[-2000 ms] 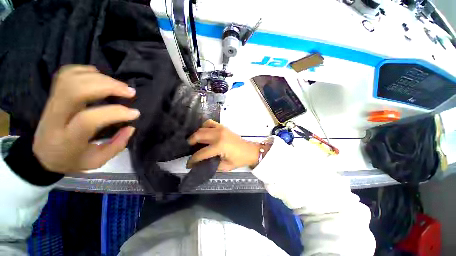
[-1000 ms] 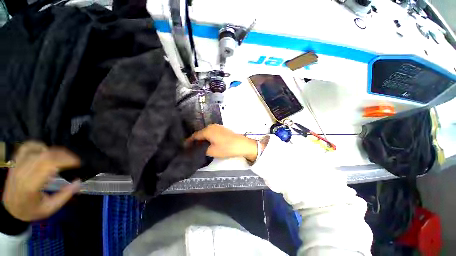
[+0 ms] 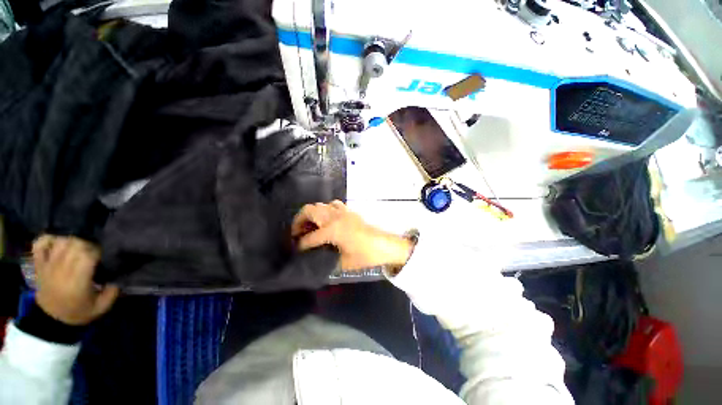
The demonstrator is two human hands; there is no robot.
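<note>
The large dark garment body (image 3: pixel 166 229) lies heaped over the left of the table and reaches right to the presser foot and needle (image 3: pixel 322 142). My left hand (image 3: pixel 67 277) grips the garment's edge at the far left, near the table's front edge. My right hand (image 3: pixel 340 237) holds the cloth just in front of the needle, with fingers curled on it. The fingertips of my right hand are partly hidden in the cloth. The white sewing machine head (image 3: pixel 443 47) stands above and behind the needle.
Right of the needle lie a smartphone (image 3: pixel 427 142), a blue round item (image 3: pixel 436 197) and red-and-yellow snips (image 3: pixel 492 206). A black bag (image 3: pixel 606 210) sits at the right table edge, near an orange piece (image 3: pixel 570 160). A blue crate (image 3: pixel 194 348) is below the table.
My left hand has closed on the garment at the far left. The cloth is now spread out flatter between the hands. My right hand stays near the needle. The view has shifted slightly.
</note>
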